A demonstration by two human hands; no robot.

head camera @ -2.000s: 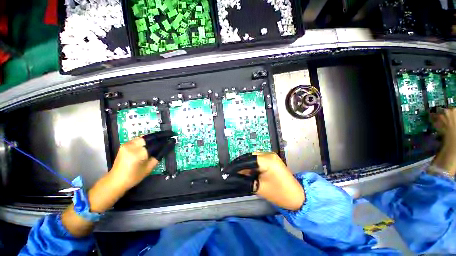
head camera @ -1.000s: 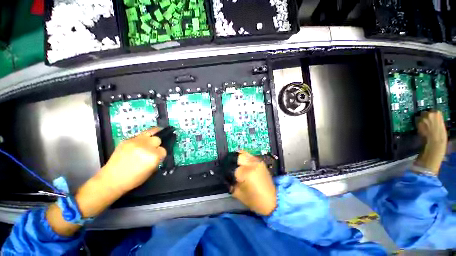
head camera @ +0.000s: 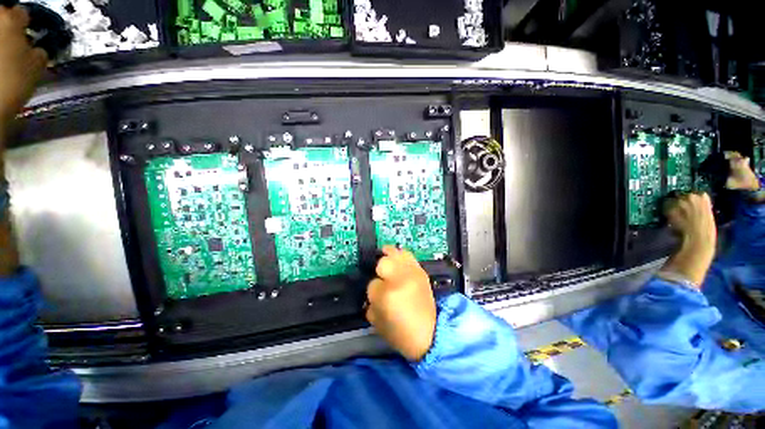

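Note:
Three green circuit boards, left (head camera: 205,226), middle (head camera: 312,214) and right (head camera: 411,197), lie in a black pallet (head camera: 319,314). A small white piece shows at the left edge of the middle board and another on the right board. My left hand (head camera: 21,63) is at the upper left, cut off by the picture's edge, its black-covered fingertips at the bin of white connectors (head camera: 113,29). What it holds cannot be seen. My right hand (head camera: 404,303) is curled over the lower edge of the right board; its fingertips are hidden or dark against the pallet.
A bin of green terminal blocks (head camera: 260,21) and a bin of small white connectors (head camera: 411,21) stand beyond the rail (head camera: 335,71). A round black wheel (head camera: 482,163) lies right of the pallet. Another person's hands work at a second pallet (head camera: 636,239) on the right.
My left hand has left the boards and moved up and left to the white connector bin. My right hand stays near the right board. The view has shifted, and the left board is now uncovered.

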